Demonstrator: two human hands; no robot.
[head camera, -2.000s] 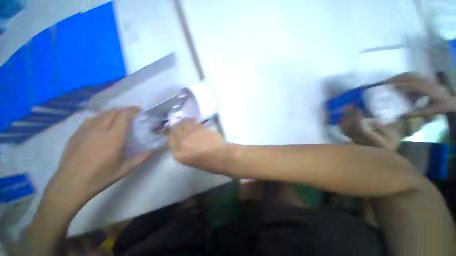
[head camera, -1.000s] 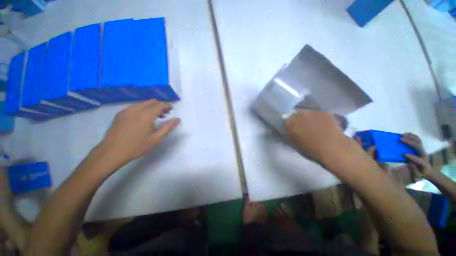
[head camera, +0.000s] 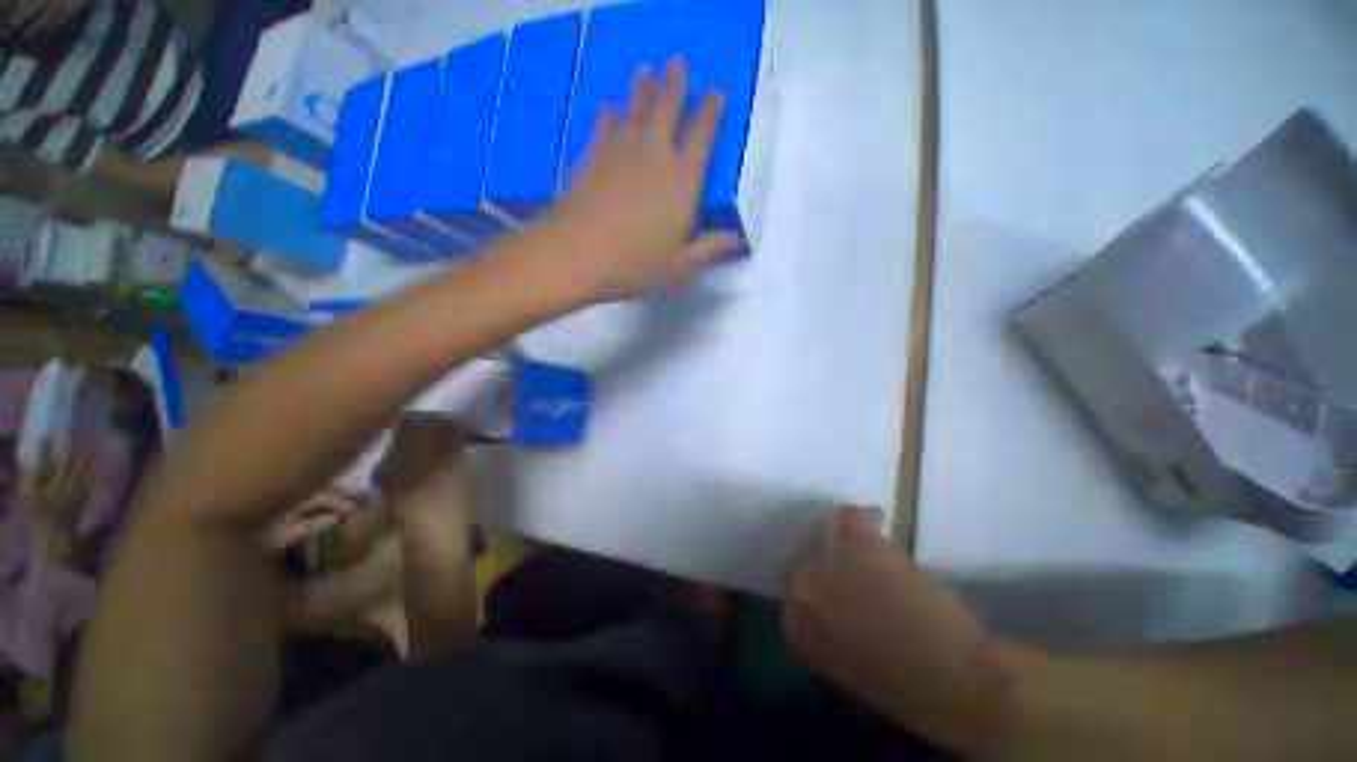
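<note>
Several closed blue cartons (head camera: 539, 112) stand in a tight row at the upper left of the table. My left hand (head camera: 645, 186) is spread over the front of the right end of the row, fingers apart. My right hand (head camera: 856, 588) is at the table's front edge beside the gap, fingers curled; whether it holds anything cannot be seen. An open carton with grey inner walls (head camera: 1250, 246) stands at the right with its flap up. A whitish, unclear item (head camera: 1272, 424) shows inside it.
A brown gap (head camera: 918, 283) runs between the two white tables. A small blue box (head camera: 549, 404) is by another person's hand (head camera: 424, 447) at lower left. Lighter blue and white cartons (head camera: 268, 209) and other people, one in a striped sleeve (head camera: 112, 82), are at far left.
The view has swung left, so things sit further right. My right hand has left the open grey carton and is at the front edge. My left hand has moved up onto the blue row.
</note>
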